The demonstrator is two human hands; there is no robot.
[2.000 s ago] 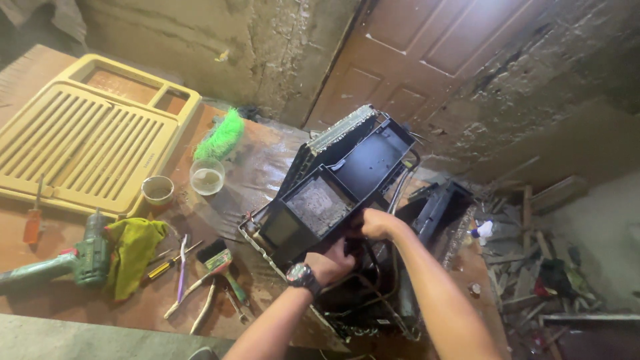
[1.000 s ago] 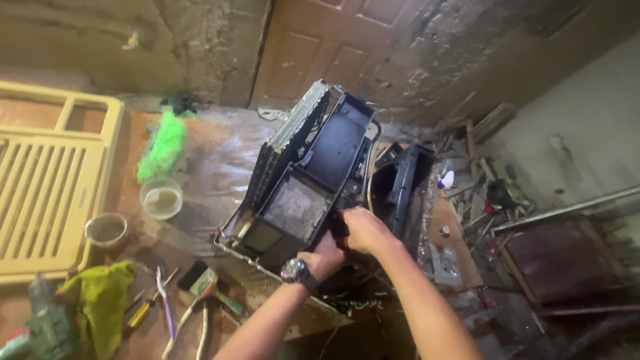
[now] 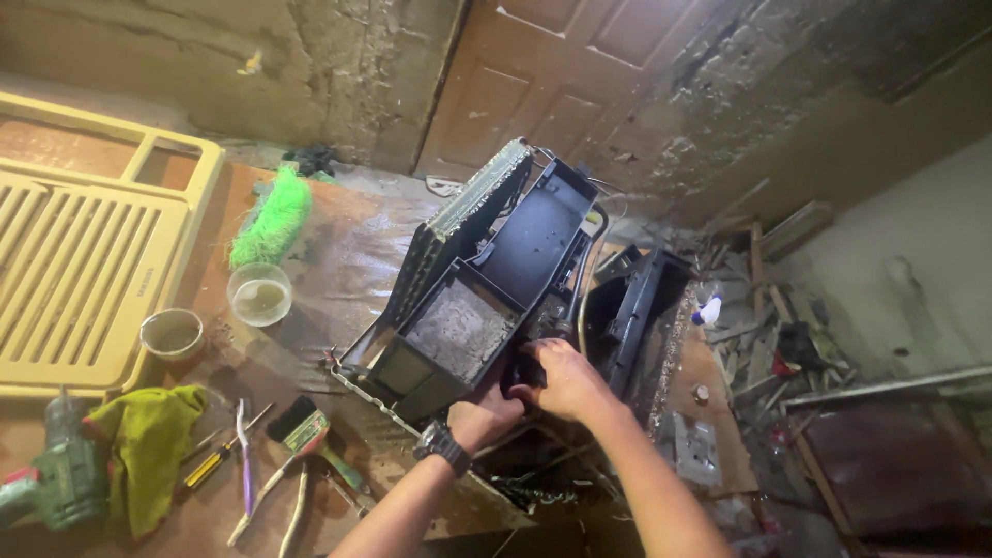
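A partly dismantled window air conditioner (image 3: 535, 229), with a black housing and a finned coil (image 3: 484, 186) along its left side, stands tilted on the wooden table. My left hand (image 3: 487, 416), with a watch on the wrist, reaches under the housing's lower edge, its fingertips partly hidden. My right hand (image 3: 564, 381) is beside it, fingers curled at a dark part inside the unit, near a bent copper tube (image 3: 583, 310). What the fingers grip cannot be made out. Grey dirt-like material (image 3: 461, 327) shows in the square opening just above my hands.
At left lie a yellowed plastic grille (image 3: 77, 271), a green duster (image 3: 273, 217), two plastic cups (image 3: 260, 296) (image 3: 172, 335), a drill (image 3: 66, 465), a yellow-green cloth (image 3: 151, 449), a screwdriver (image 3: 209, 465) and a paintbrush (image 3: 310, 434). Wood scraps (image 3: 756, 325) lie on the right.
Both hands stay at the lower right side of the housing, with small shifts of the fingers. The view has shifted. Nothing else has plainly changed.
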